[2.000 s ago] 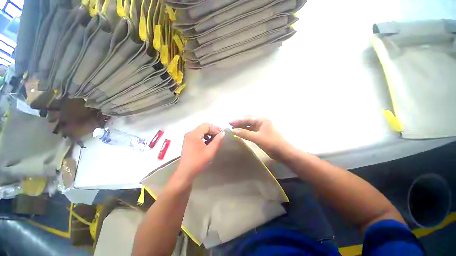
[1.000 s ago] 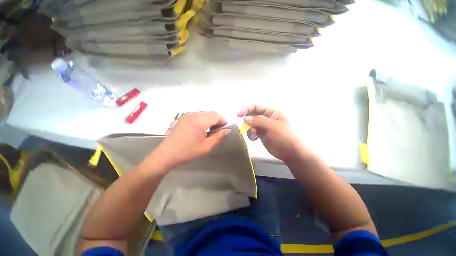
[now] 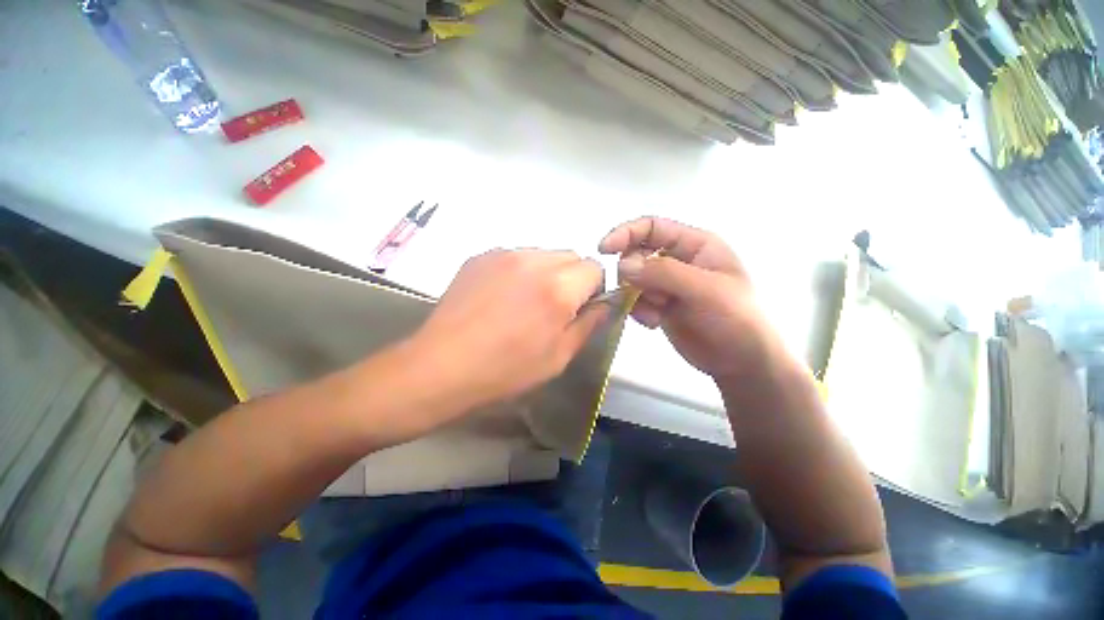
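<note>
A beige-grey bag body (image 3: 291, 315) with yellow edging hangs over the table's near edge, above my lap. A yellow tab (image 3: 148, 280) sticks out at its left corner. My left hand (image 3: 521, 317) grips the bag's top edge near the right corner. My right hand (image 3: 684, 291) pinches the yellow corner between thumb and fingers, close beside my left fingertips. The fingers hide most of the corner. Pink-handled thread snips (image 3: 403, 235) lie on the table behind the bag.
Two red bars (image 3: 285, 174) and a clear bottle (image 3: 164, 73) lie at the left. Stacked bag bodies (image 3: 726, 61) stand at the back. Another bag body (image 3: 902, 375) lies at the right, with more stacks (image 3: 1041, 412) beyond. A round bin (image 3: 726, 537) stands on the floor.
The view has swung to the right. The snips now show on the table. My left hand has stayed at the bag's edge, and my right hand still pinches at the yellow corner.
</note>
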